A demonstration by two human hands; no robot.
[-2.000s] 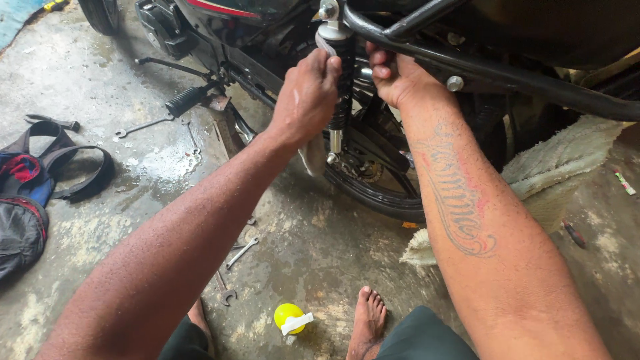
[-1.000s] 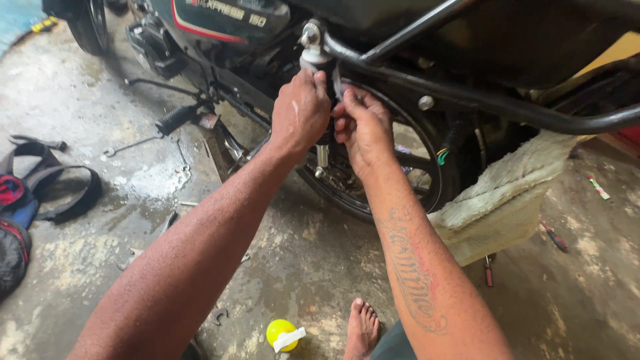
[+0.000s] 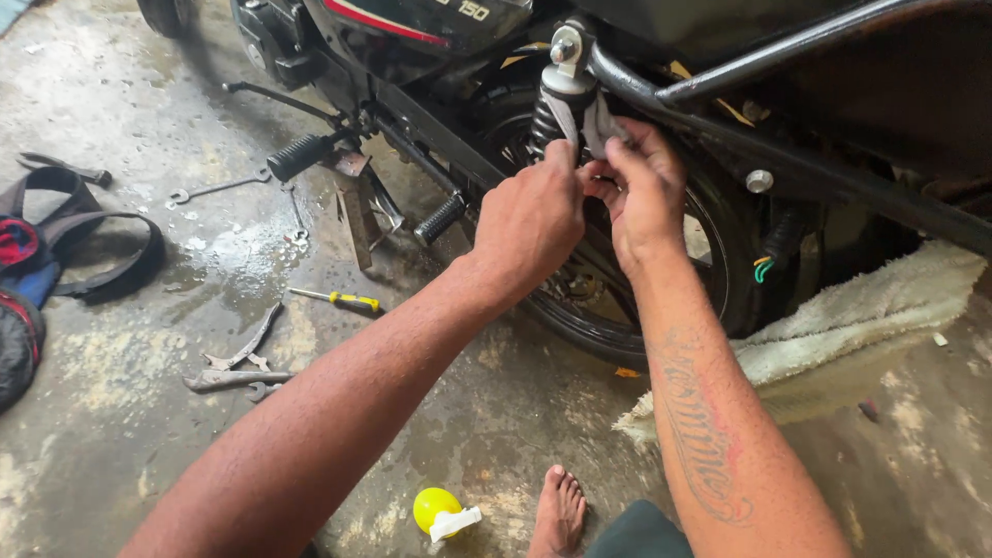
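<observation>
A grey cloth point(image 3: 604, 130) is looped around the rear shock absorber point(image 3: 546, 124) of a black motorcycle, below its upper mounting bolt. My left hand point(image 3: 535, 217) grips the cloth's left part, back of the hand toward me, in front of the spring. Just to its right, my right hand point(image 3: 639, 182) pinches the cloth's other part between thumb and fingers. The hands nearly touch. They hide the lower shock absorber. Behind them stands the rear wheel point(image 3: 597, 333).
Floor items at left: a yellow-black screwdriver point(image 3: 345, 300), locking pliers point(image 3: 232, 378), a wrench point(image 3: 221, 187) and a dark strapped bag point(image 3: 23, 263). A yellow spray bottle point(image 3: 435, 508) stands near my foot. A pale fleecy mat point(image 3: 868, 310) lies beneath the motorcycle's rear. A metal frame tube point(image 3: 790, 39) crosses above.
Both hands have stayed at the shock absorber, and the cloth now shows on both sides of its spring. My right hand has come round from behind the shock absorber since the earliest frame.
</observation>
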